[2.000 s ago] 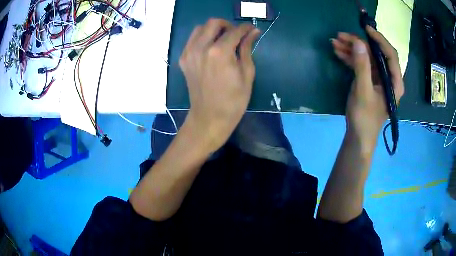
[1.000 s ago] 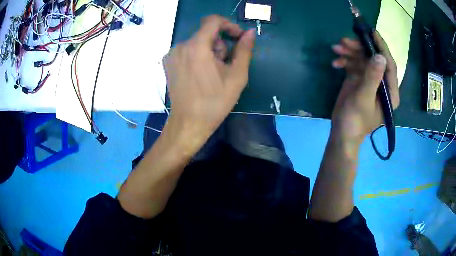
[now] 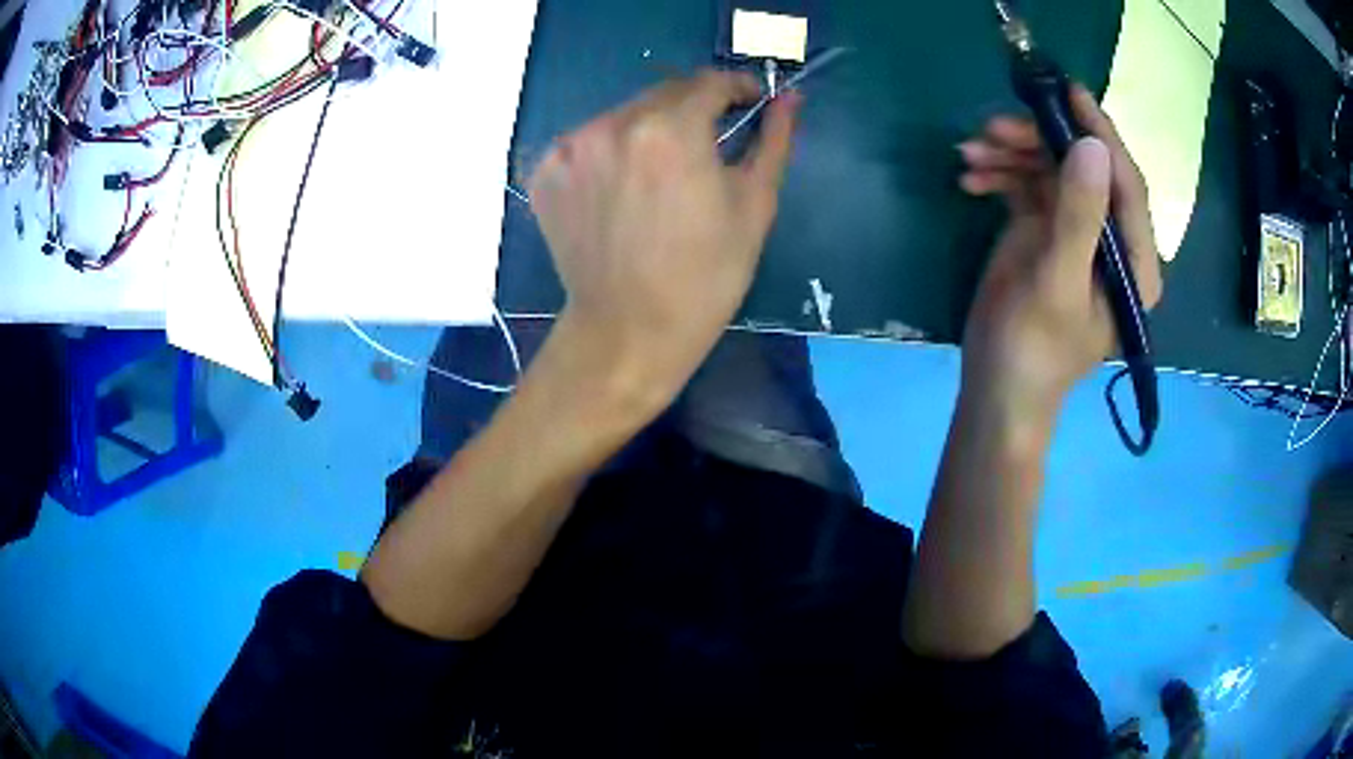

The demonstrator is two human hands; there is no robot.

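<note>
The small dark holding block (image 3: 770,36) with a pale yellow top lies at the far side of the green mat. A tiny silvery connector (image 3: 772,71) shows at its near edge. My left hand (image 3: 660,223) is just in front of the block, its fingers pinched on a thin whitish wire (image 3: 809,68) that is blurred and crosses near the connector. My right hand (image 3: 1061,252) holds the black soldering iron (image 3: 1101,223), its metal tip pointing up and away, well right of the block. The iron's cord loops below my hand.
Wire harnesses (image 3: 267,89) lie on a white sheet (image 3: 401,223) at left; one plug hangs past the edge. A yellow paper strip (image 3: 1165,134) and a small yellowish-faced box (image 3: 1279,274) are at right. A blue stool (image 3: 134,415) stands at lower left. A whitish scrap lies near the mat's front edge.
My left hand has moved right, back toward the block, and the thin wire shows at its fingertips again. My right hand with the iron has shifted slightly left.
</note>
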